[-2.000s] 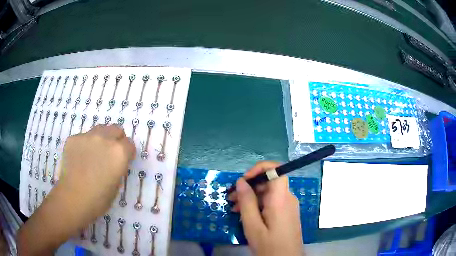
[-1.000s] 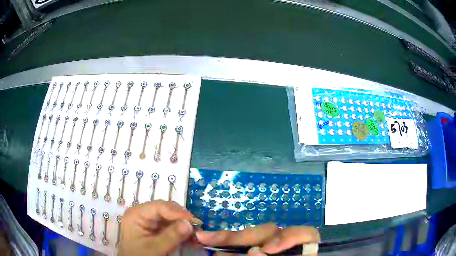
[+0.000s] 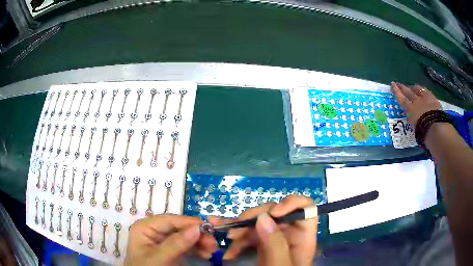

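My left hand (image 3: 168, 240) is at the bottom centre, its fingertips shut on a small round wired component (image 3: 206, 227). My right hand (image 3: 277, 231) is beside it, shut on black tweezers (image 3: 342, 203) with a pale band. The tweezer tip is at the component; whether it holds a small piece is too small to tell. The dark blue die-cut sheet (image 3: 194, 195) with rows of round pieces lies behind and partly under my hands. The white foam board (image 3: 111, 170) with rows of wired components lies at the left, its lower right part hidden by my left hand.
Another person's hand (image 3: 419, 104) and forearm with a dark bracelet reach in from the right, onto the clear bag (image 3: 306, 155) with light blue sheets (image 3: 339, 98). A blank white card (image 3: 381, 221) lies below the bag. A pale rail (image 3: 244, 74) and green belt (image 3: 233, 36) run behind.
My hands have come together at the bottom centre from the board and the blue sheet. The tweezers now point left at the component. Another person's arm has appeared over the bag.
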